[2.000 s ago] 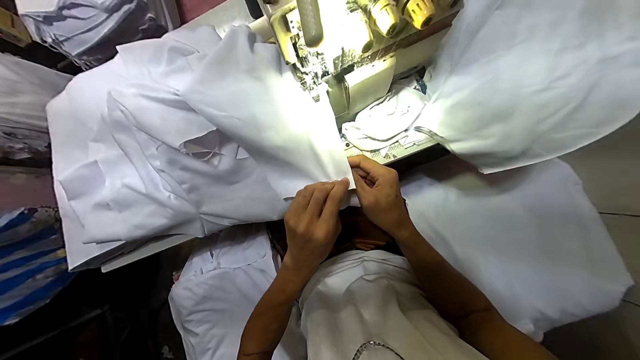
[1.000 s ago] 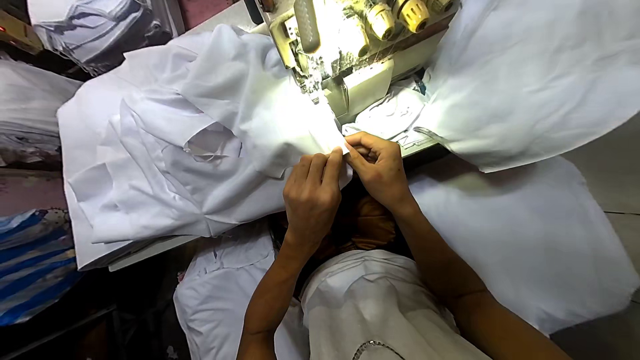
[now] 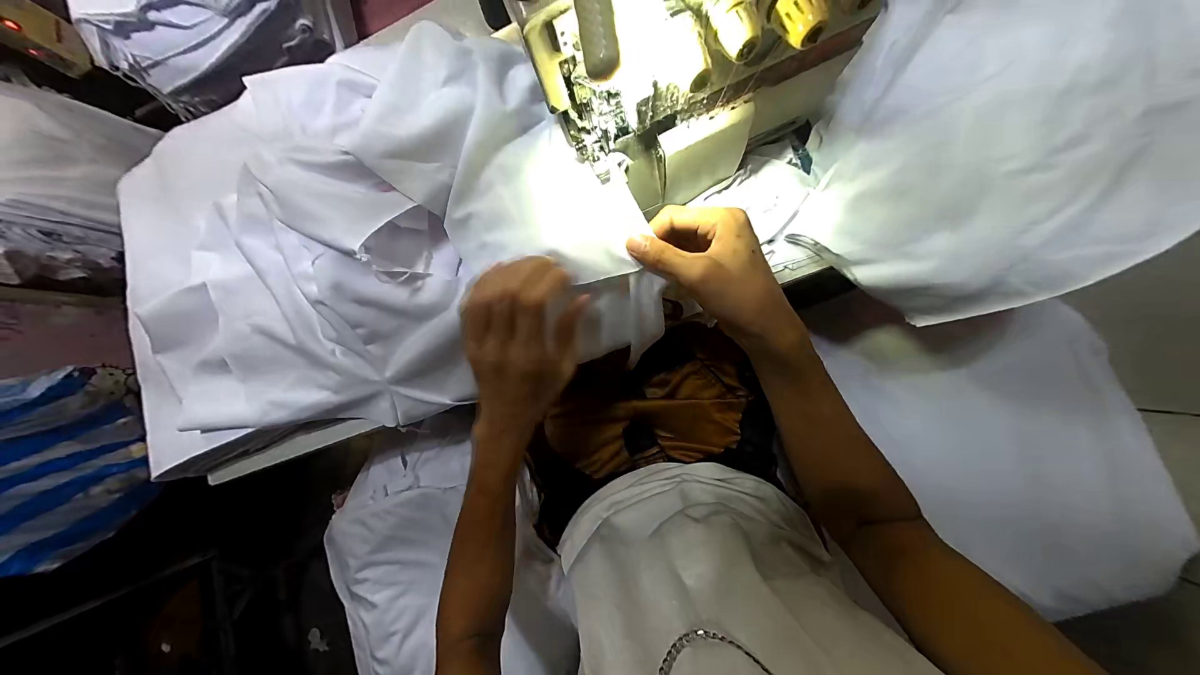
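Note:
White fabric [image 3: 328, 309] lies in loose folds on the machine table, and its right part runs under the lit needle area of an overlock sewing machine [image 3: 694, 84]. The thumb and index finger of my right hand [image 3: 717, 267] pinch the edge of this fabric just below the presser foot. My left hand [image 3: 520, 333], blurred, is over the fabric's lower edge, left of the right hand; whether its fingers grip the cloth is not clear. A narrow flap of cloth hangs between the two hands.
More white cloth [image 3: 1022, 141] hangs at the machine's right, above a large white pile [image 3: 1003, 450]. Folded white garments [image 3: 206, 47] are stacked at upper left. A blue-and-white striped bag [image 3: 66, 459] is at the left edge. White cloth [image 3: 412, 553] also hangs below the table.
My left hand has moved left, away from my right hand; the two were close together at the fabric edge before. The right hand still pinches the edge near the machine.

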